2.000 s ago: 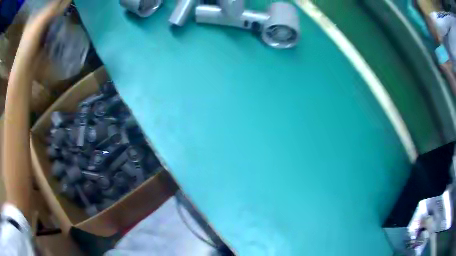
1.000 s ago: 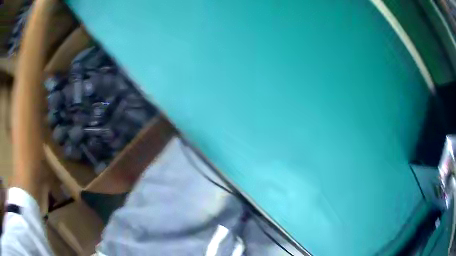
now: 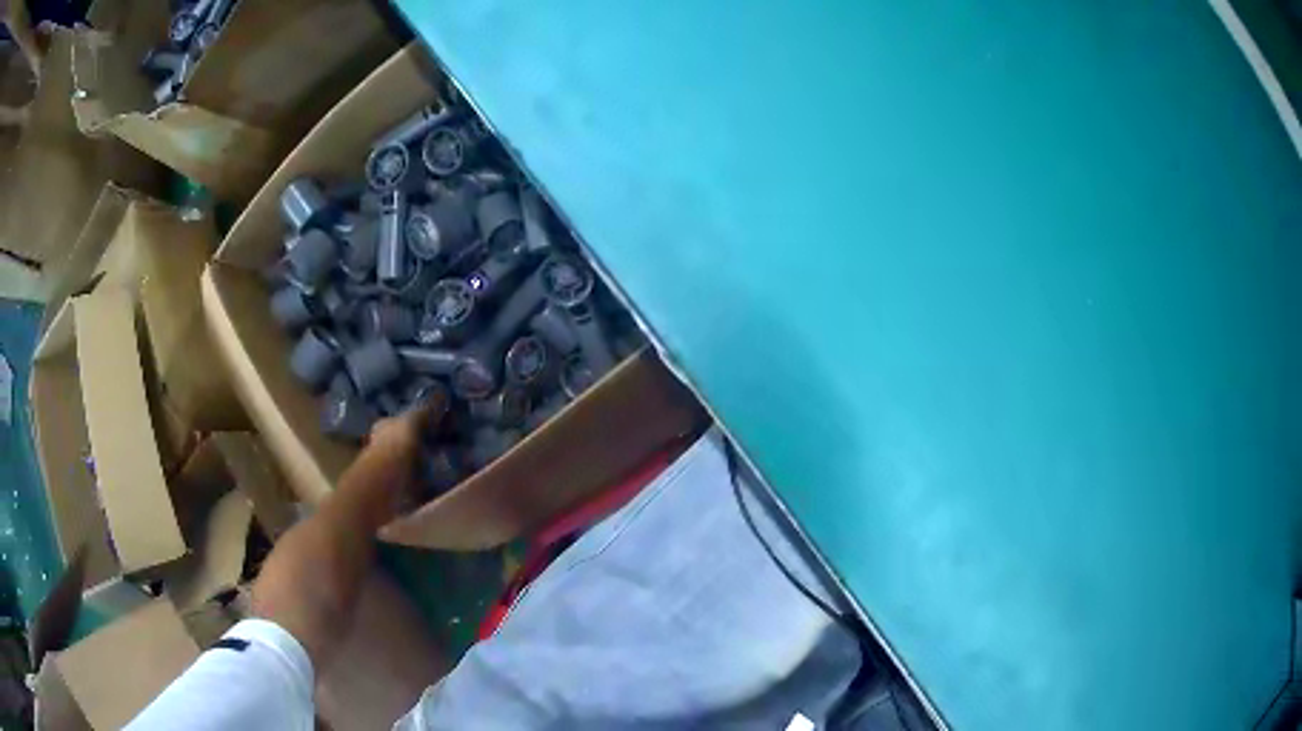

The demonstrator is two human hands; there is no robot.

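Observation:
An open brown cardboard carton point(image 3: 528, 493) stands below the left edge of the green bench, full of dark grey handheld fans point(image 3: 450, 303) piled in all directions. My left hand point(image 3: 407, 436) reaches over the carton's near wall into the near part of the pile, among the fans. Its fingertips are partly hidden there, and I cannot tell whether it grips a fan. My right hand is not in view.
The green bench top point(image 3: 914, 286) fills the right side. A black cord point(image 3: 771, 536) hangs along its edge above my lap. Another carton point(image 3: 250, 86) with grey fans stands at the upper left. An open carton point(image 3: 129, 429) stands at the left.
My left arm has come down from the left side of the view and its hand is now in the carton. The view has shifted left, and the fans on the bench have left the picture.

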